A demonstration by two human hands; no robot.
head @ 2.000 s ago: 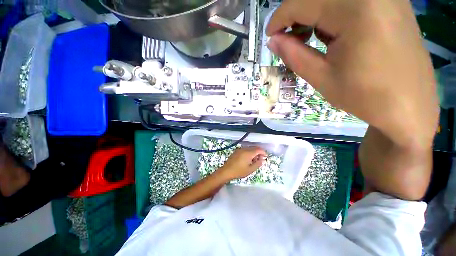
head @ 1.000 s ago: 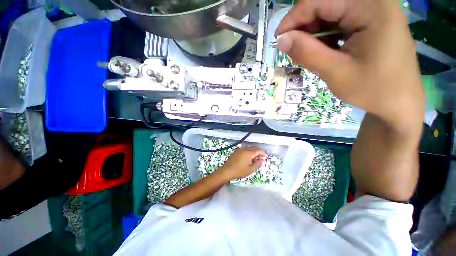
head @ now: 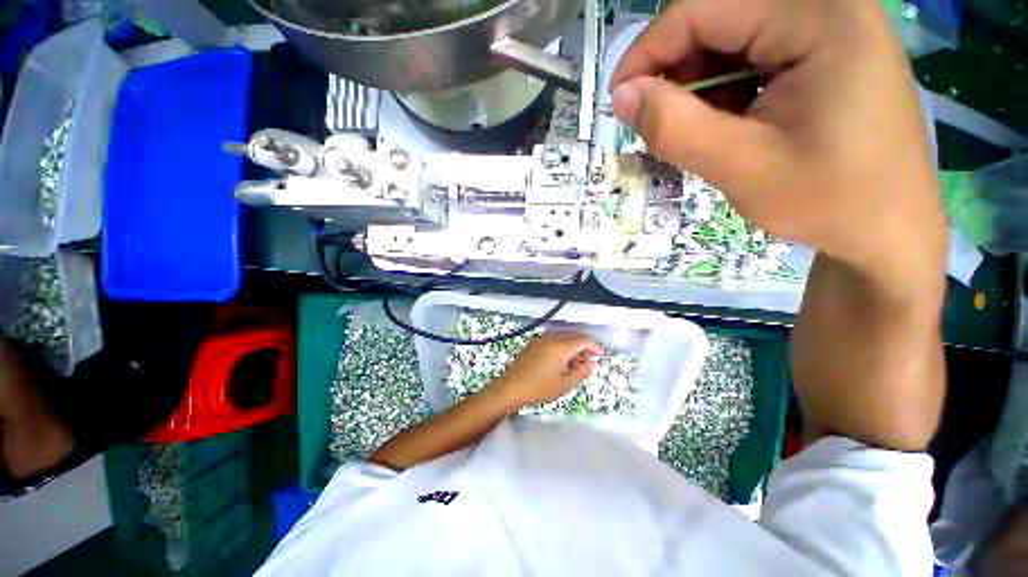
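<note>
My right hand [head: 778, 135] is large at the upper right, bare, with thumb and forefinger pinched beside the feed rail [head: 587, 79]. A thin pale green stick [head: 721, 80] runs back from the pinch under the curled fingers; its front end is hidden. The silver fixture [head: 558, 197] lies left of and below this hand, not touched. My left hand [head: 550, 367] rests over the lap tub [head: 683, 355], its fingers curled together above small white and green pieces [head: 479, 349]. Whether its fingertips hold a piece is too small to tell.
The steel bowl [head: 395, 56] stands behind the fixture. The large tub [head: 733, 295] with white and green pieces is right of it. A blue tray [head: 175, 180] lies left. A black cable [head: 473, 340] loops over the lap tub. Another person's arm [head: 34, 417] is at far left.
My right hand has moved slightly left and up, and the thin stick has come into view in its grip. My left hand stays over the lap tub.
</note>
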